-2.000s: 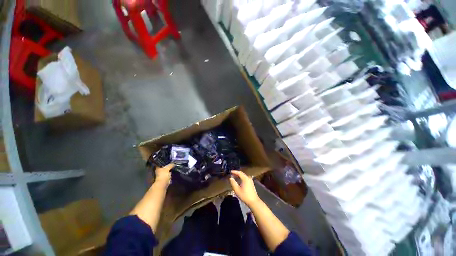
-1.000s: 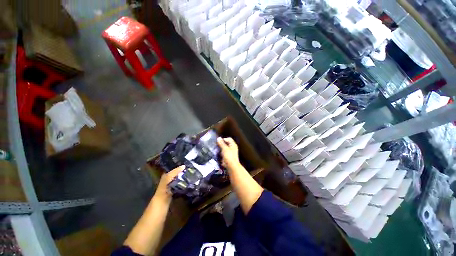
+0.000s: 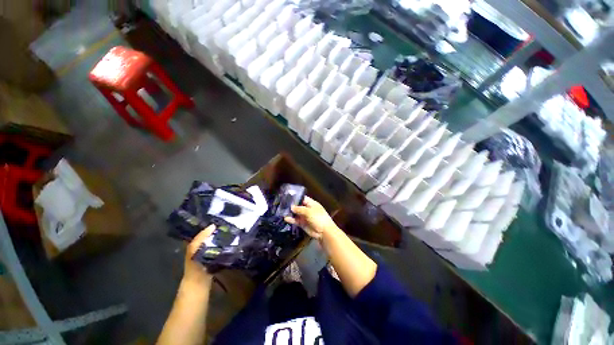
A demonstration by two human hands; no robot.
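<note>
A large bunch of black accessory packets (image 3: 252,246) is held between my two hands above the open cardboard carton (image 3: 279,168). White leaflets or cards (image 3: 239,209) lie on top of the bunch. My left hand (image 3: 200,248) grips the bunch from its left and near side. My right hand (image 3: 313,217) holds its right side, with the fingers on a dark shiny packet (image 3: 288,198). The bunch hides most of the carton's inside. Long rows of white retail boxes (image 3: 363,145) stand with lids up on the green-topped bench (image 3: 512,279).
A red stool (image 3: 124,71) stands at the upper left. A brown carton with a white plastic bag (image 3: 64,205) is at the left. Dark items in clear bags (image 3: 424,77) lie behind the boxes. A metal shelf post (image 3: 532,94) crosses the upper right.
The packets have come up out of the carton in both hands and moved slightly left. The view has turned, so the box rows and stool appear further left.
</note>
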